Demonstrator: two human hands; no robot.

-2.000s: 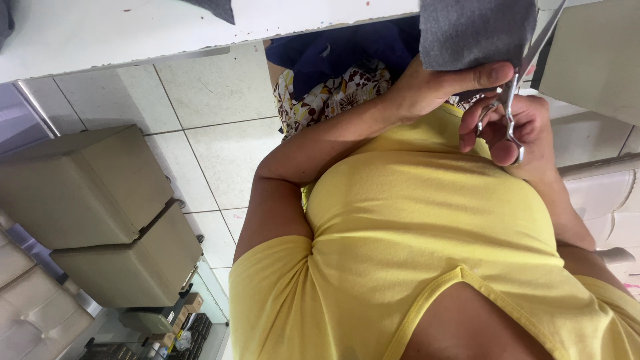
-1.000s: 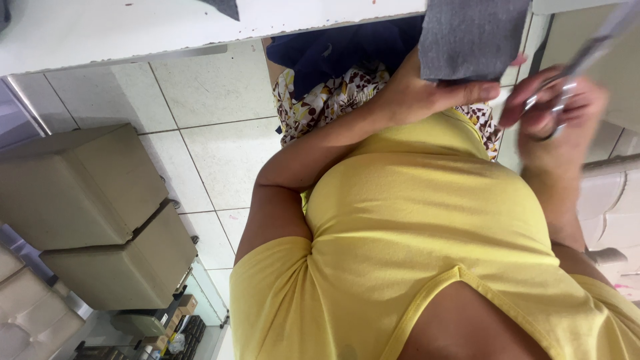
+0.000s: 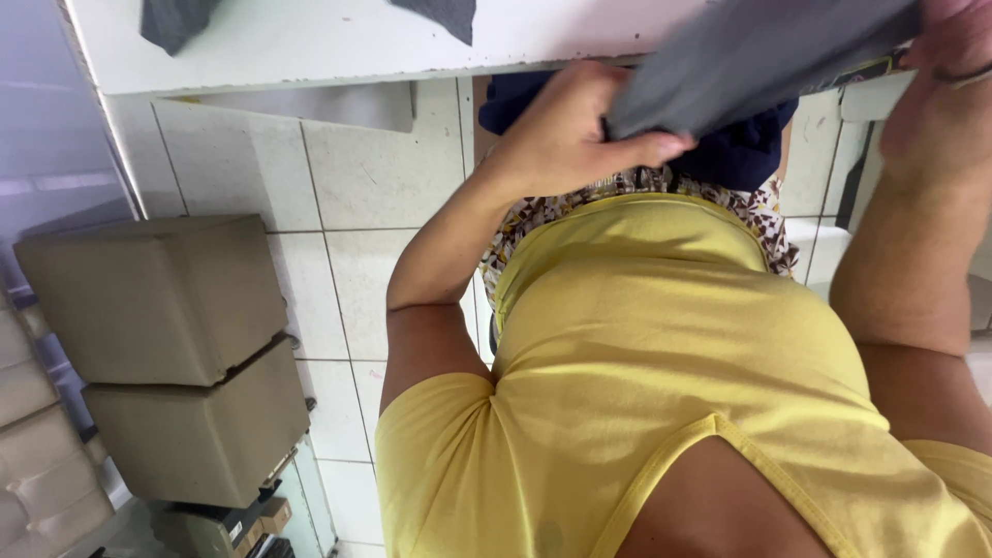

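Note:
My left hand [image 3: 577,132] grips the lower left end of a dark grey piece of fabric [image 3: 759,62], thumb along its near edge. The fabric is stretched slantwise up to the right, blurred, over the front edge of the white table. At the top right corner, my right hand [image 3: 957,39] is at the fabric's other end, partly cut off by the frame, with a dark band around the wrist. Its fingers are blurred and partly out of view, so its grip is unclear. No scissors show in this view.
Along the top runs a white table [image 3: 310,46] with a chipped edge. Two grey fabric scraps [image 3: 182,19] [image 3: 446,15] lie on it. Stacked beige padded stools [image 3: 116,302] stand on the tiled floor at the left, above small boxes [image 3: 263,523]. Navy cloth [image 3: 728,159] lies over the lap.
My right hand has moved up and outward; the scissors it held earlier are out of view. The grey fabric now slants between both hands, where before it hung upright from my left hand.

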